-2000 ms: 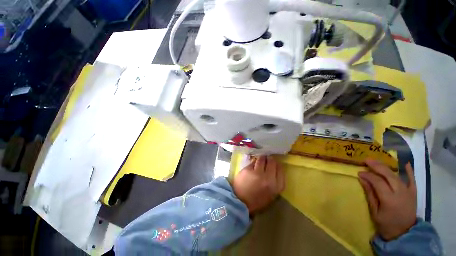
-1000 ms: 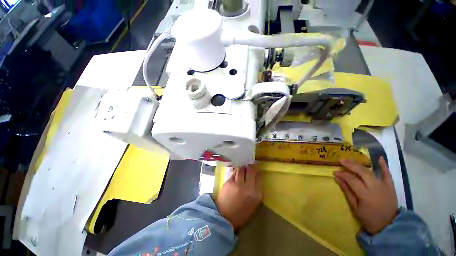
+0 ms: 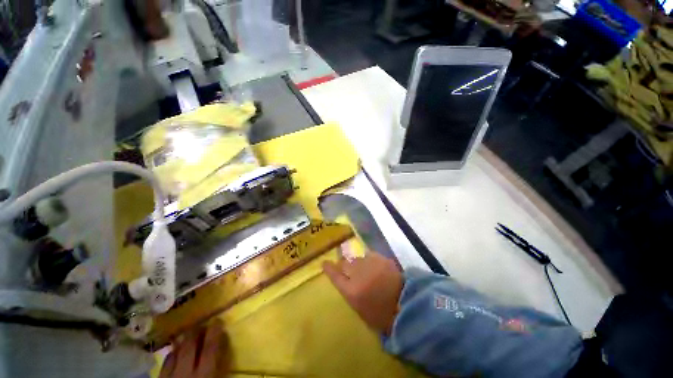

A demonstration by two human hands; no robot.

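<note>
A yellow panel (image 3: 295,325) lies flat along the near edge of a marked amber-yellow bar (image 3: 258,272) with black handwriting. My right hand (image 3: 371,288) rests on the panel near the bar's right end, fingertips at its edge, gripping nothing. My left hand (image 3: 195,356) is cut off by the bottom edge; its fingers lie on the panel near the bar's left end. A silver perforated strip (image 3: 247,242) runs behind the bar, with the dark metal clamp (image 3: 236,203) behind it. The needle area is not clearly seen.
The blurred white machine head (image 3: 52,133) and its white hose (image 3: 111,168) fill the left. Behind the clamp lies a plastic-covered yellow piece (image 3: 195,155). A tablet on a stand (image 3: 450,111) and black snips on a cord (image 3: 524,242) are on the white table (image 3: 472,229) at right.
The view has swung right, bringing the tablet and snips into full view and cutting off my left hand. My right hand still lies by the bar's right end.
</note>
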